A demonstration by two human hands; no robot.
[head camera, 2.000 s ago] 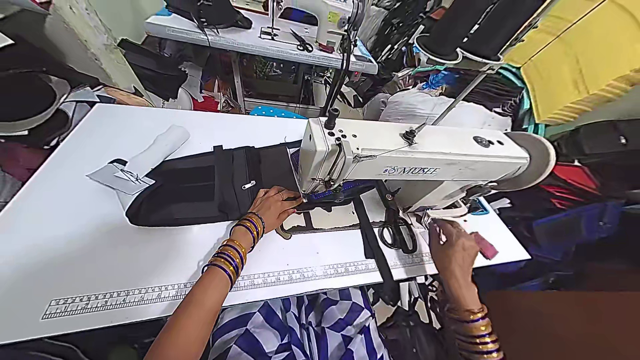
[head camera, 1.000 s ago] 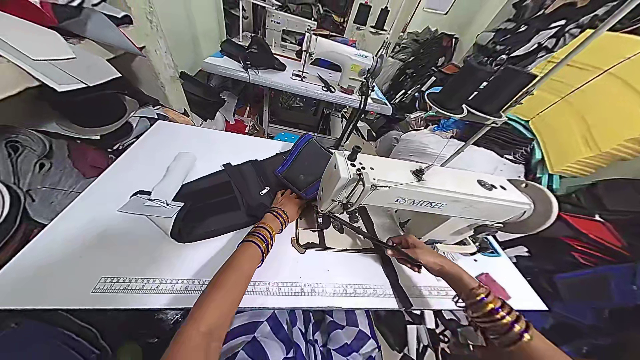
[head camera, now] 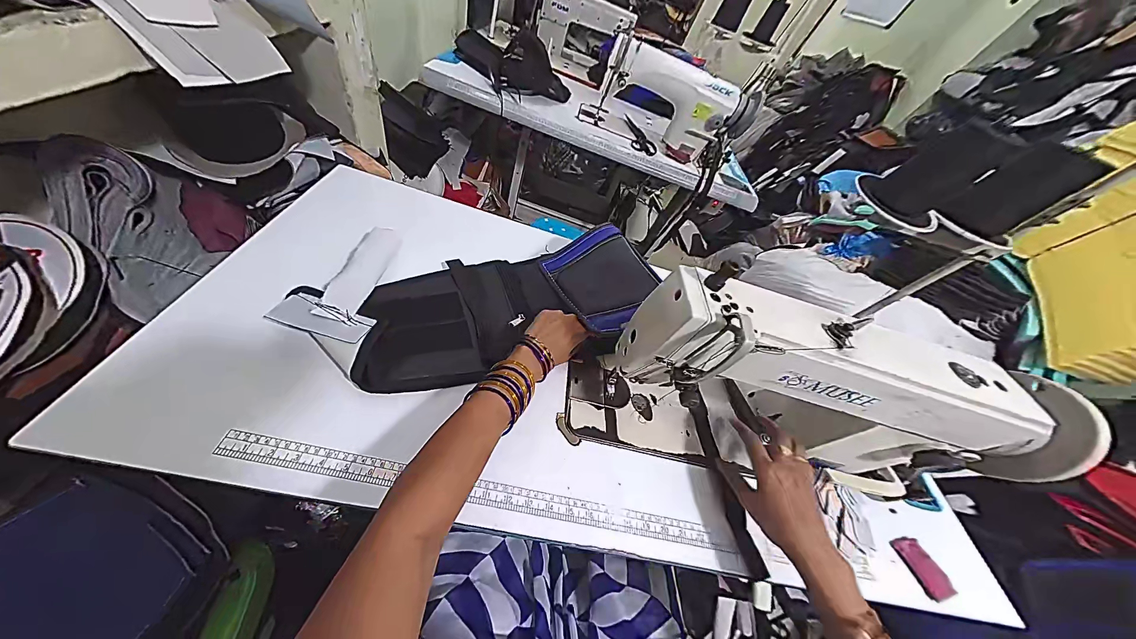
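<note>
My left hand [head camera: 561,335] grips the edge of a black fabric piece [head camera: 426,328] with a zipper pull and a blue-bordered panel [head camera: 603,275], lying left of the needle of a white sewing machine [head camera: 799,382]. My right hand [head camera: 781,479] is under the machine arm, its fingers spread near black scissors [head camera: 745,408] and a long black strip [head camera: 723,479] that runs over the table's front edge. Whether it touches the scissors cannot be told. The metal bed plate [head camera: 639,426] shows between my hands.
A printed ruler [head camera: 532,508] runs along the front of the white table [head camera: 204,373]. White scraps [head camera: 359,266] lie at the left, a maroon piece [head camera: 923,568] at the right. Behind stands a second sewing machine [head camera: 683,89] with scissors [head camera: 639,135]. Fabric piles surround the table.
The black piece's blue-bordered end has come out from beside the needle and now lies left of the machine head. The scissors, earlier in front of the bed plate, are now under the machine arm.
</note>
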